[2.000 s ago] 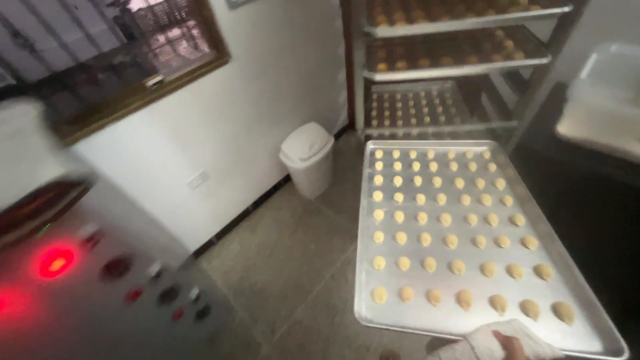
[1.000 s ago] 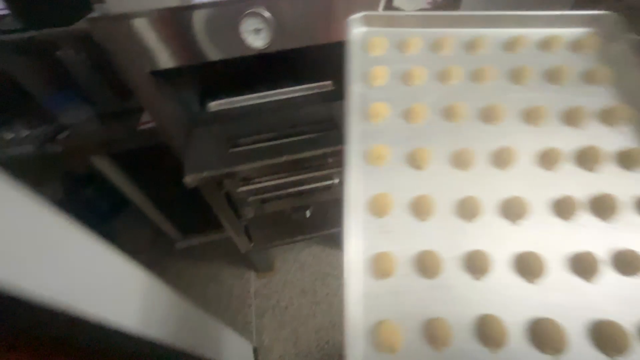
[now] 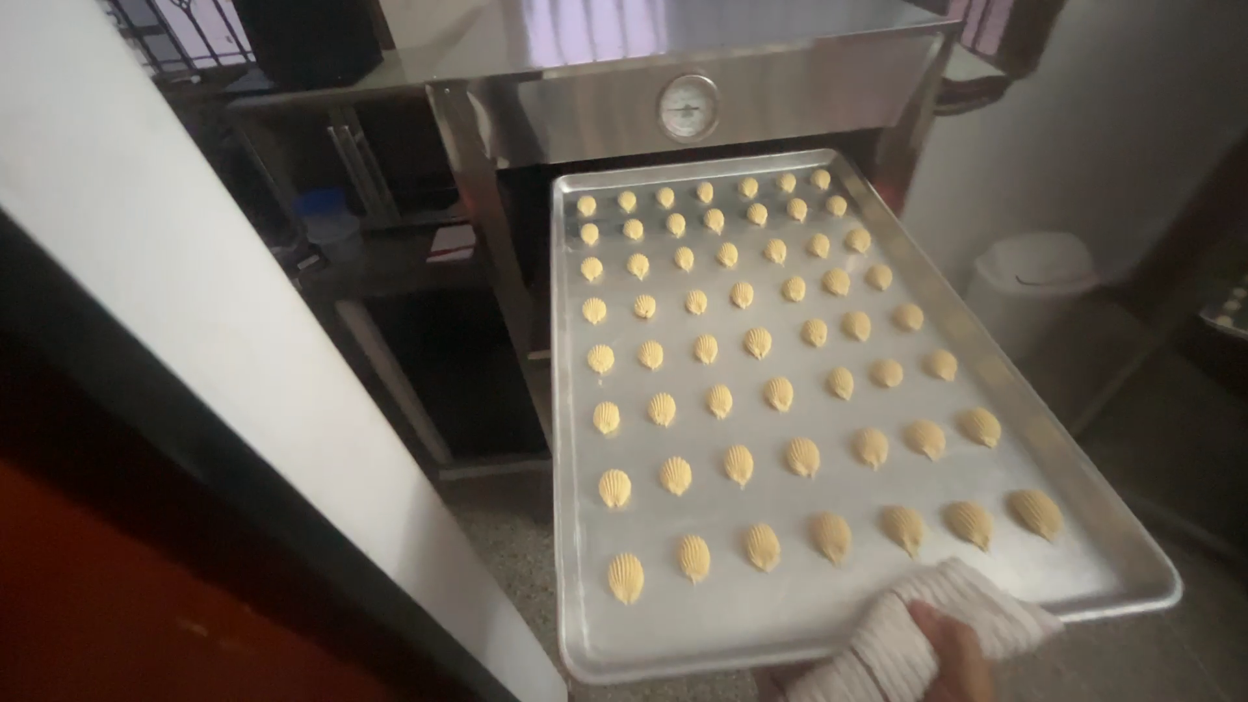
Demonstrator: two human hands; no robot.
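Note:
My right hand (image 3: pixel 951 651) grips the near edge of a metal sheet pan (image 3: pixel 604 639) through a light ribbed cloth (image 3: pixel 882 639). Rows of small, ridged, shell-shaped dough pieces (image 3: pixel 802 456) cover the pan. Its far end is at the front of a stainless steel oven (image 3: pixel 809 97), just below a round dial thermometer (image 3: pixel 688 107); whether it has entered the opening cannot be told. My left hand is not in view.
A white wall edge (image 3: pixel 244 322) with dark and red trim runs close on the left. Beyond it stand a shelf with a blue-lidded container (image 3: pixel 327 219) and a white card (image 3: pixel 451 244). A white lidded bin (image 3: pixel 1035 268) stands right of the oven.
The view has swung from the tray rack and bin to the oven. The sheet pan has come with it, and its far end is now at the oven's front.

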